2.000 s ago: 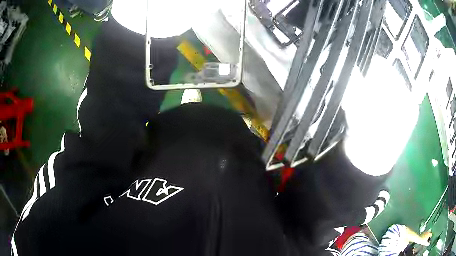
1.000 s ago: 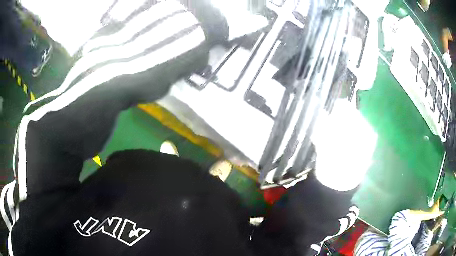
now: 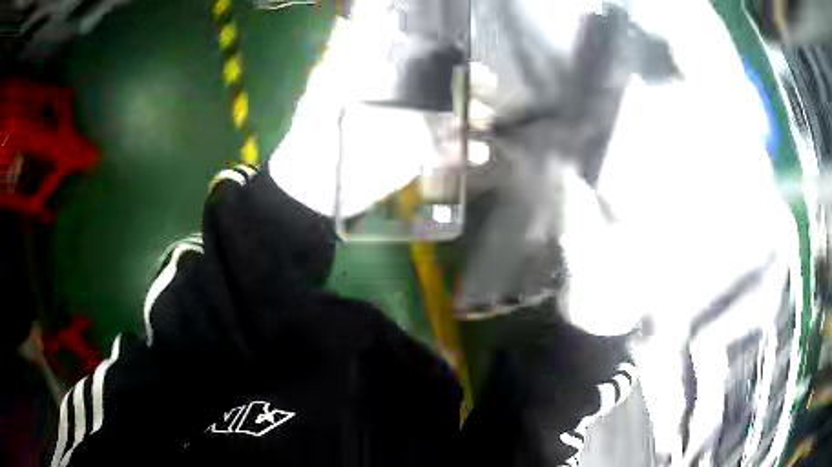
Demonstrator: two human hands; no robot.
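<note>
My left hand (image 3: 315, 150), a glaring white gloved shape at upper centre, holds one phone middle frame (image 3: 400, 239). The frame is upright in view, with a thin pale rim; floor and yellow tape show through its window. My right hand (image 3: 598, 283), also a white blob, holds a stack of middle frames (image 3: 511, 260) just right of the single frame. The stack is badly blurred, with its pale lower edge showing. The fingers of both hands are lost in glare.
White sheets (image 3: 721, 201) spread at the right, with blurred dark-rimmed shapes (image 3: 743, 365) at lower right. A red stool (image 3: 46, 150) stands on the green floor at left. Yellow-black tape (image 3: 233, 82) runs down the floor at upper left.
My left arm, earlier stretched forward over the bench, is back near my body with a single frame in the hand. My right hand still holds the stack. The view has turned and blurred.
</note>
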